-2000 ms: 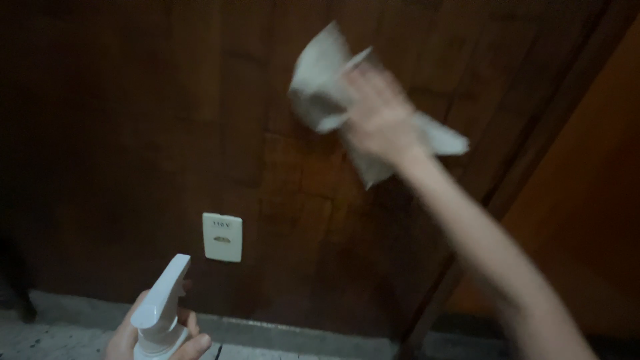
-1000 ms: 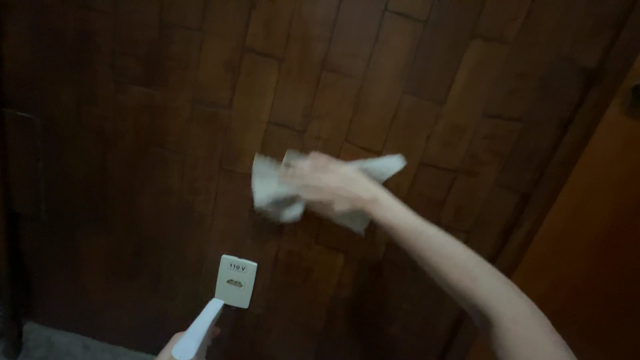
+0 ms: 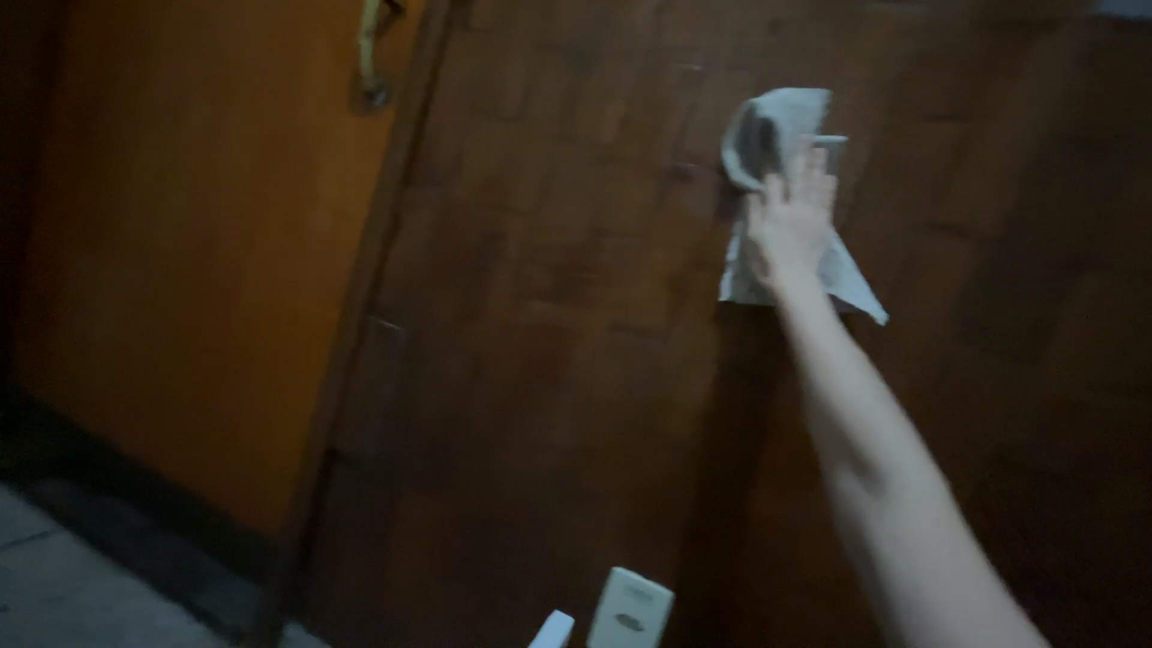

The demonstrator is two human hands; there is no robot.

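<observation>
My right hand [image 3: 792,225] lies flat with spread fingers on a pale cloth [image 3: 751,274], pressing it against the dark wood-panelled wall [image 3: 558,297]. The cloth's upper part is folded over and its lower corners stick out on both sides of the wrist. At the bottom edge only the white tip of a spray bottle's trigger head [image 3: 553,630] shows. My left hand is out of the picture, below that tip. Just right of the tip a white outlet plate [image 3: 632,610] is set in the wall.
On the left stands an orange-brown wooden door [image 3: 207,225] with a brass-coloured handle [image 3: 369,54]. A dark wooden frame [image 3: 364,270] runs between door and panelling. Pale floor tiles [image 3: 72,576] show at the lower left.
My right hand is higher above the outlet plate than a second ago, still with the cloth. My left hand has dropped out of sight. The view has swung, bringing in a door at left.
</observation>
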